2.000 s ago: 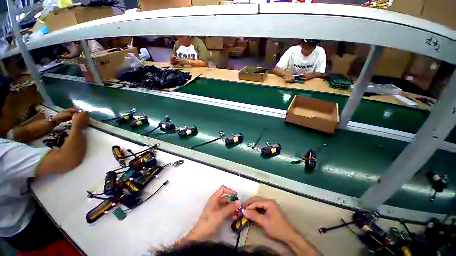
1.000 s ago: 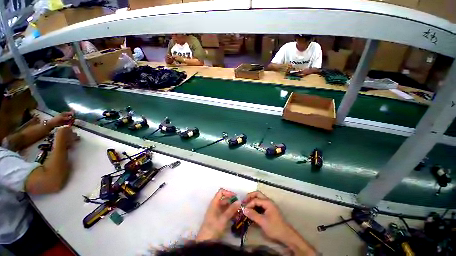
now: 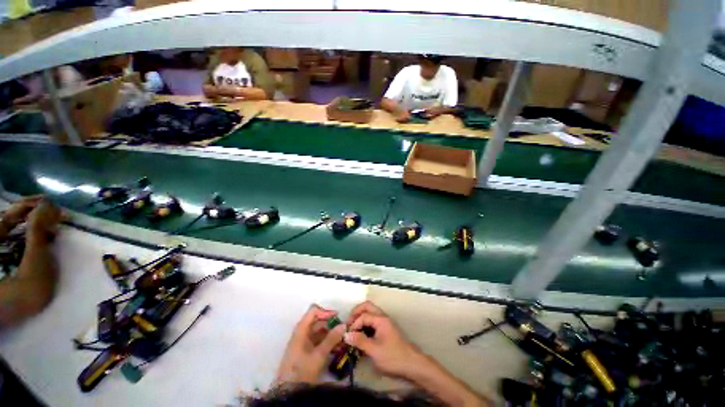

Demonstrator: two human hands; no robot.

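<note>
A wired unit (image 3: 342,362), black with a yellow-orange band, is held low at the front centre, between my hands. My left hand (image 3: 312,342) pinches a small green circuit board (image 3: 332,323) at the unit's upper end. My right hand (image 3: 380,340) is beside it, its thumb and fingers pinched at the unit's wires; a small dark tip shows between the fingers. The fingers hide most of the joint between board and wires. A thin lead hangs from the unit's lower end.
A looser pile of units (image 3: 143,306) lies at left, a dense pile (image 3: 612,358) at right. The green conveyor (image 3: 310,258) carries spaced units and a cardboard tray (image 3: 441,168). A slanted shelf post (image 3: 592,171) stands at right. A neighbour's arm (image 3: 32,274) is at left; two people sit opposite.
The view has turned to the right, so the scene sits further left and more of the right pile shows. My hands stay together at the unit.
</note>
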